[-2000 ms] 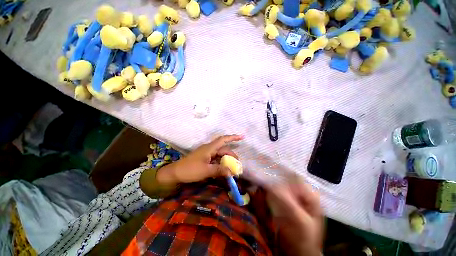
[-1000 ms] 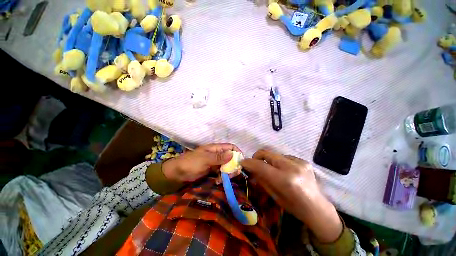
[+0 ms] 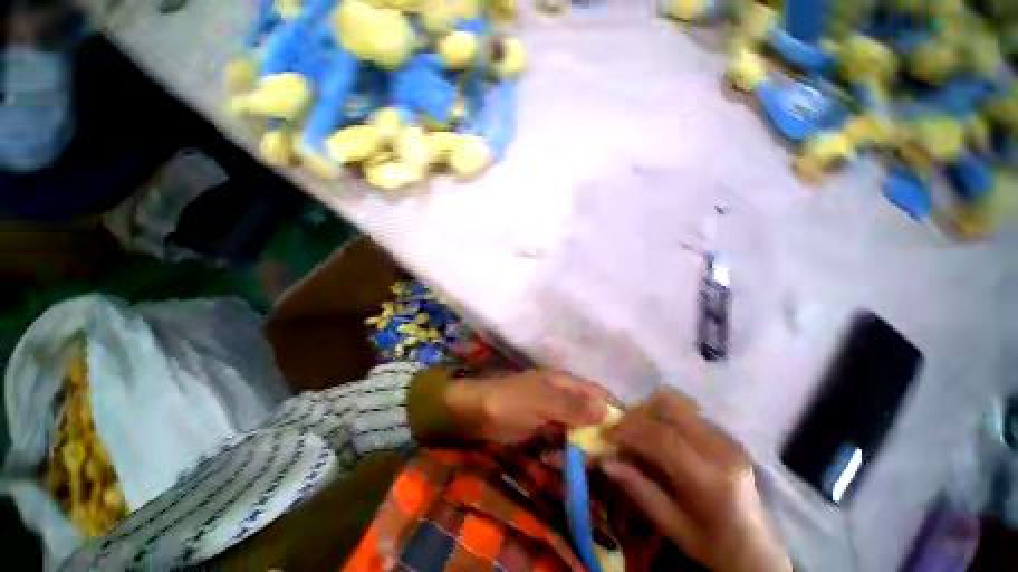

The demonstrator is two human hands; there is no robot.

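The frame is blurred. A plush toy piece (image 3: pixel 577 503), a blue tube with pale yellow ends, hangs over the checked apron (image 3: pixel 441 516). My left hand (image 3: pixel 525 404) grips its upper yellow end from the left. My right hand (image 3: pixel 698 480) is closed in at the same yellow end from the right, its fingertips touching or very near it. Whether it pinches a needle or thread cannot be made out. The lower yellow end is partly cut off by the bottom edge.
Toy piles lie on the cloth-covered table at far left (image 3: pixel 391 95) and far right (image 3: pixel 882 101). Black snips (image 3: pixel 714 307) and a smartphone (image 3: pixel 854 406) lie to the right. Below the table edge are a cardboard box (image 3: pixel 324 318) holding toys and a white bag (image 3: pixel 167 385) with yellow pieces.
The view has turned, so the table things appear shifted right and tilted. My right hand, blurred and apart from the toy two seconds ago, is at its upper end, as one second ago.
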